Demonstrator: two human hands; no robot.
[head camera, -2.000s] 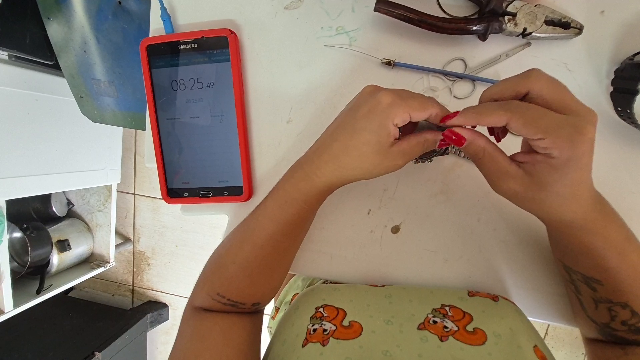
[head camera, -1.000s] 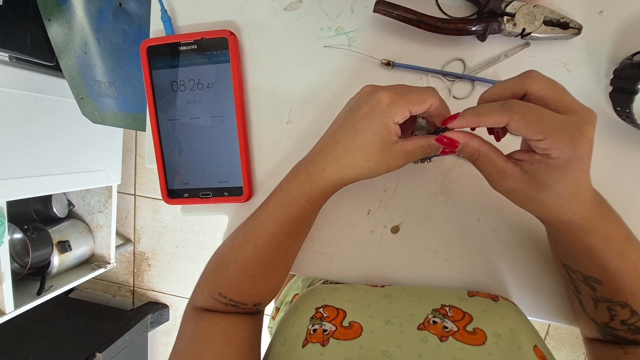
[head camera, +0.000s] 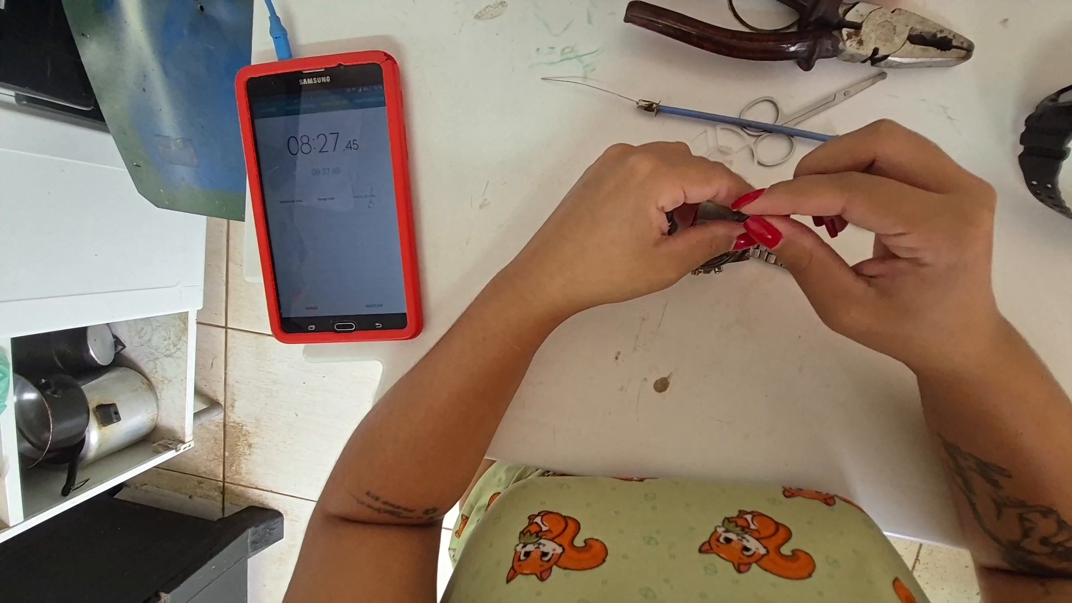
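A metal wristwatch (head camera: 712, 267) with a link bracelet lies mostly hidden beneath my fingers. My left hand (head camera: 628, 222) grips it, the thumb on the near side and the fingers curled behind. Fingertips of my right hand (head camera: 900, 243) pinch at a small dark part (head camera: 722, 214) at the watch, touching the left fingertips; what exactly that part is cannot be made out. Just beyond the hands lie small metal scissors (head camera: 825, 102), crossed by a thin blue-handled tool (head camera: 720, 119) with a fine wire end.
Combination pliers (head camera: 879, 35) with dark handles lie at the far edge. A black watch strap (head camera: 1043, 155) is at the right. A tablet (head camera: 331, 201) in a red case, with a blue cable, lies on the white table (head camera: 578, 377) at the left. Pots (head camera: 117, 410) stand in a lower compartment.
The fingers have shifted slightly around the watch, and less of its bracelet shows than two seconds ago. Both hands stay in the same place.
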